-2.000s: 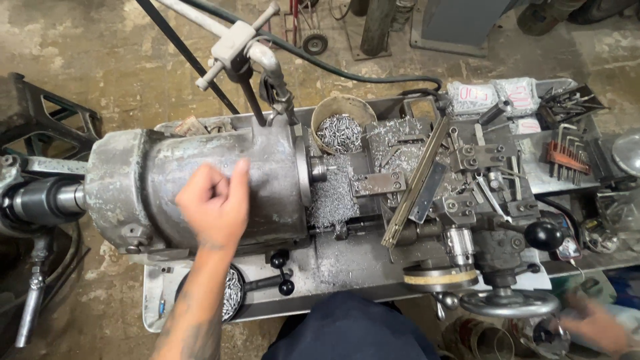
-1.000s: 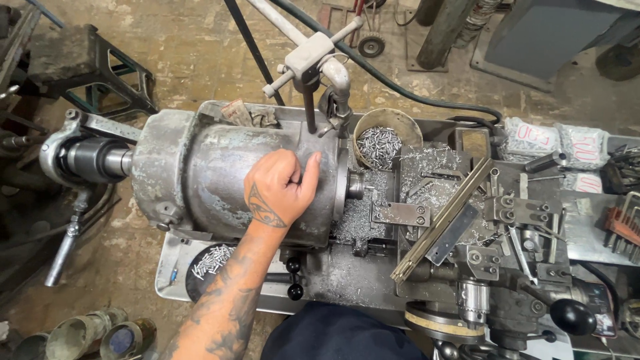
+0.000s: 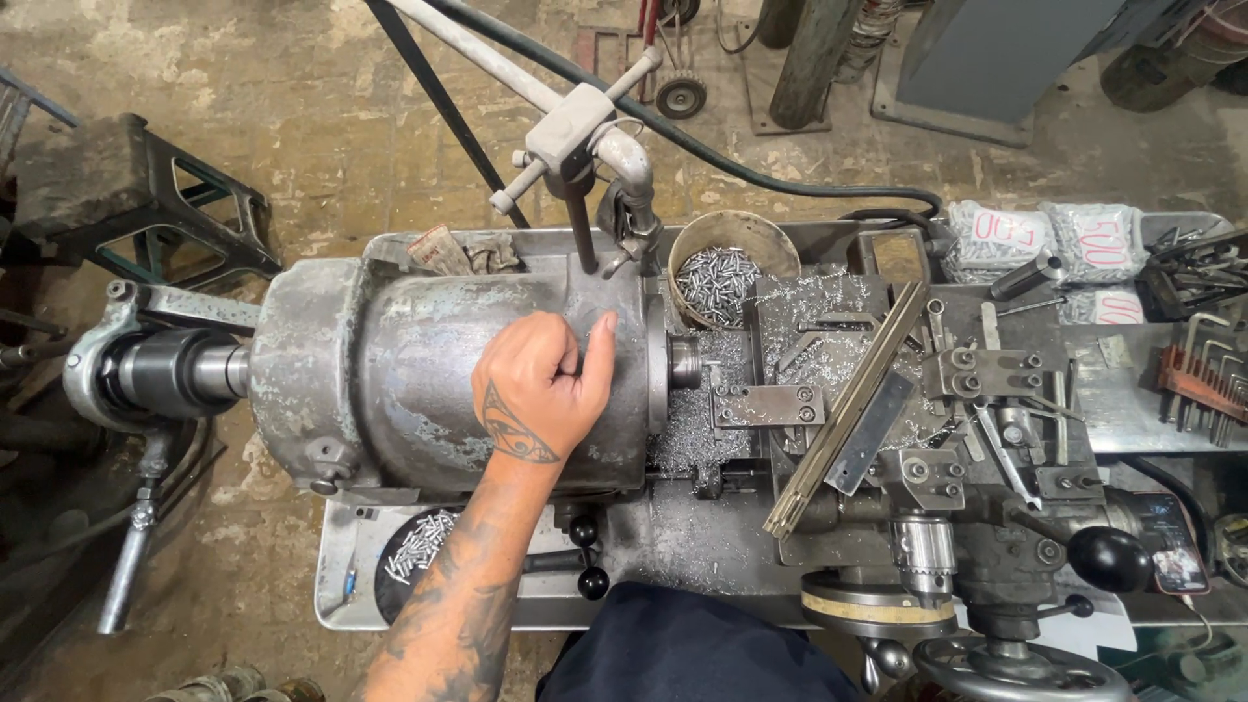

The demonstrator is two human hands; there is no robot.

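Observation:
My left hand point(image 3: 541, 385) is over the grey metal headstock point(image 3: 429, 361) of a lathe, fingers curled and thumb extended, with no object visible in it. Whether it touches the housing I cannot tell. My right hand is out of view. To the right of my left hand, the spindle nose point(image 3: 685, 364) faces a tool block point(image 3: 768, 406) on the cross slide. Brass-coloured bars point(image 3: 848, 409) and a dark flat plate point(image 3: 871, 434) lie slantwise over the slide. Small metal pins fill a round tub point(image 3: 780, 244) behind, and more lie in a dark dish point(image 3: 395, 575) in front.
A ball-ended lever point(image 3: 1110, 559), a drill chuck point(image 3: 923, 556) and a handwheel point(image 3: 1022, 673) occupy the front right. Filled plastic bags point(image 3: 1097, 239) bearing writing, hex keys point(image 3: 1204, 385) and a phone point(image 3: 1175, 546) are farther right. A pipe clamp point(image 3: 575, 132) rises behind the headstock; a folding stool point(image 3: 146, 200) stands left.
My right hand, seen at the lower right two seconds ago, is out of view. My left hand stays curled over the headstock, now farther right along it than two seconds ago. The view has shifted.

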